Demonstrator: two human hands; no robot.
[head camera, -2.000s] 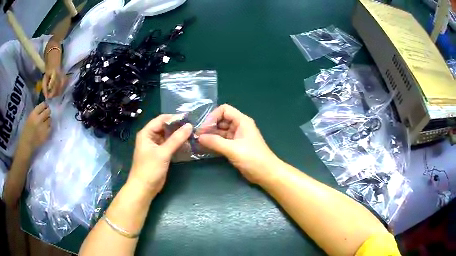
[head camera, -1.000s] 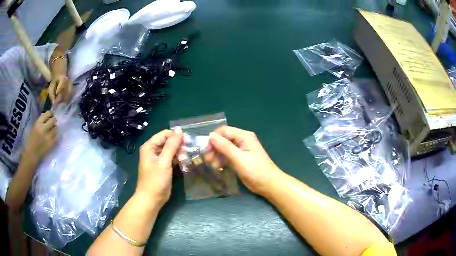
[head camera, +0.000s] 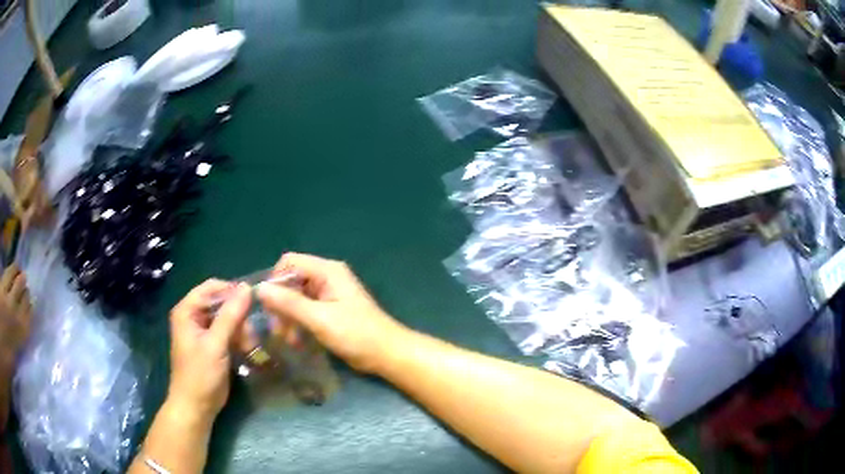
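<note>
My left hand (head camera: 206, 338) and my right hand (head camera: 320, 305) both pinch the top edge of a clear zip bag (head camera: 295, 375) low in the centre-left of the view. A dark cable with a small metal end shows blurred inside the bag below my fingers. A tangled heap of black cables (head camera: 120, 218) lies to the left. A pile of empty clear bags (head camera: 74, 384) lies at the lower left. Glossy packed bags (head camera: 547, 268) lie in an overlapping pile to the right.
A beige box-shaped instrument (head camera: 667, 102) with a yellowed top stands at the right. Thin wires lie on a pale board (head camera: 732, 343) beside it. White rounded pieces (head camera: 190, 57) and a white roll (head camera: 119, 22) are at the upper left. A co-worker's hand (head camera: 13, 310) shows at the left edge.
The view has swung right, so everything sits further left in the picture. My fingers have moved from the bag's middle to its top edge, and the cable sits lower inside.
</note>
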